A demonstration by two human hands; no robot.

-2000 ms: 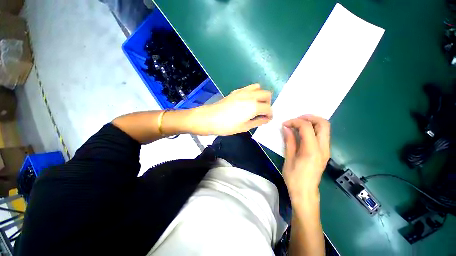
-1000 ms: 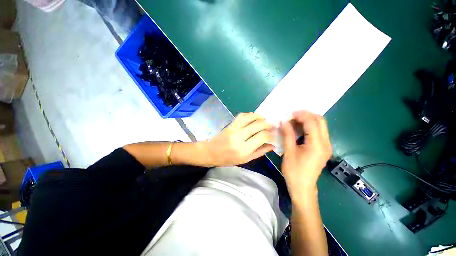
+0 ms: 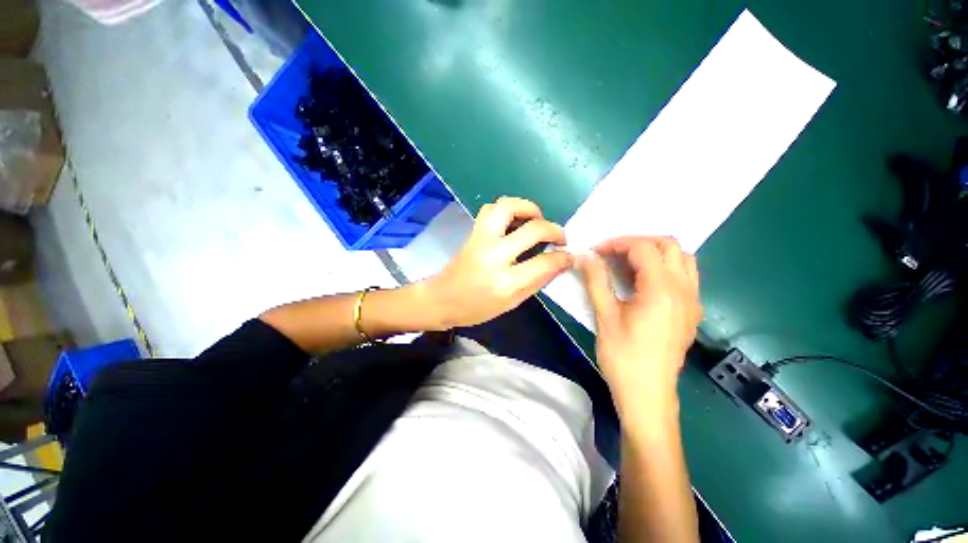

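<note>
A long white liner sheet (image 3: 711,138) lies diagonally on the green bench, its near end under my hands. My left hand (image 3: 504,265) and my right hand (image 3: 642,302) meet over that end, thumbs and fingers pinched together. A small pale piece, probably an adhesive label (image 3: 576,258), shows faintly between the fingertips; its shape is mostly hidden. A black cabled unit (image 3: 759,395) with a blue connector (image 3: 783,414) lies face up to the right of my right hand, touched by neither hand.
A blue bin (image 3: 345,159) full of black parts stands beyond the bench edge at the left. A tangled pile of black cabled units (image 3: 923,297) lies at the far right, with a black bracket (image 3: 902,461) near it. Cartons (image 3: 27,265) stand on the floor.
My hands stay over the sheet's near end. My left hand first moved down toward my body, then back up, and its fingertips now meet the right ones. The cabled unit stays in place.
</note>
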